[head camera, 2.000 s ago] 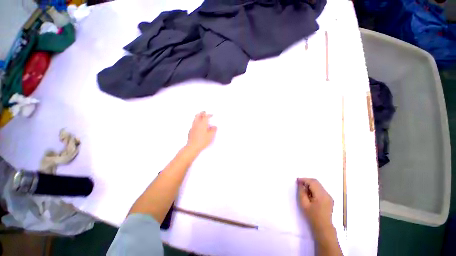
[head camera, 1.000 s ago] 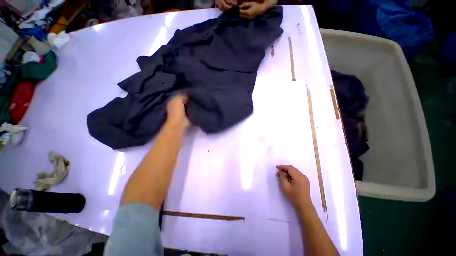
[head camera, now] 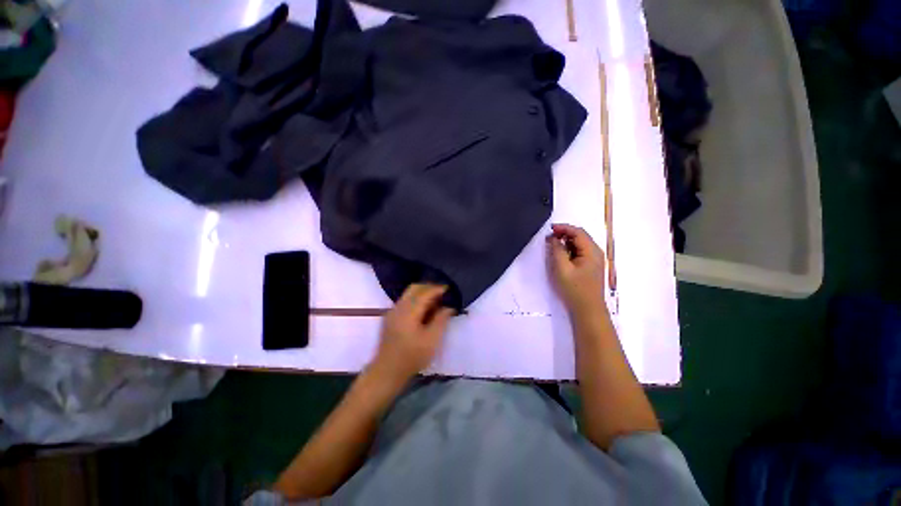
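Note:
A dark navy vest (head camera: 445,148) lies on the white table in front of me, with small buttons along its right edge and a short straight pocket line on its panel. My left hand (head camera: 420,314) grips the vest's bottom edge near the table's front. My right hand (head camera: 576,257) is beside the vest's lower right edge, fingers curled in; a small dark thing shows between them, too small to tell. More dark cloth (head camera: 237,114) lies bunched to the left of the vest.
A black phone (head camera: 286,299), a black flask (head camera: 84,306) and a cream crumpled cloth (head camera: 71,249) are at left. Brownish tape strips (head camera: 607,178) lie flat on the table (head camera: 642,346). A pale bin (head camera: 761,148) with dark garments stands at right.
My left hand has pulled a vest from the far pile towards me, near the table's front edge. The view has shifted down, and the other person's hands are out of it.

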